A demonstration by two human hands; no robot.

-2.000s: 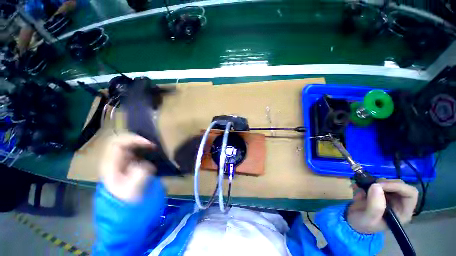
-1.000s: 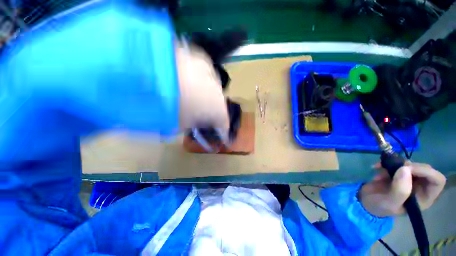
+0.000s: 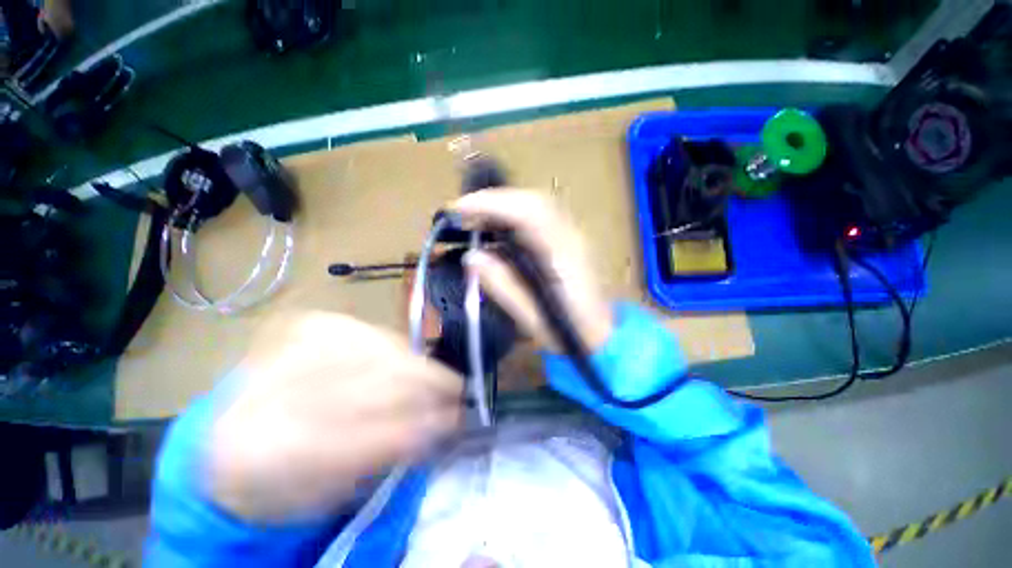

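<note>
A headset lies at the centre, its black ear cup (image 3: pixel 453 302) over the mostly hidden reddish block. Two pale loops (image 3: pixel 475 322) run from its far end towards me. Its boom microphone (image 3: pixel 372 269) points left. My right hand (image 3: pixel 544 261) is over the far side of the cup and holds the black soldering iron (image 3: pixel 544 291), handle slanting across the hand; its tip is hidden. My left hand (image 3: pixel 322 411) is large and blurred at the near left, fingers beside the near end of the loops. Whether it grips anything cannot be told.
Another headset (image 3: pixel 261 180) with pale loops lies on the cardboard (image 3: pixel 333 172) at left. At right, a blue tray (image 3: pixel 777 291) holds an iron stand (image 3: pixel 694 183), yellow sponge (image 3: pixel 699 257) and green spool (image 3: pixel 793 141). The iron's cable (image 3: pixel 799 395) crosses the near bench edge.
My right hand has moved with the iron from near the tray to the headset. My left hand has drawn back from the block towards the near left. The boom microphone points left, where one pointed right before.
</note>
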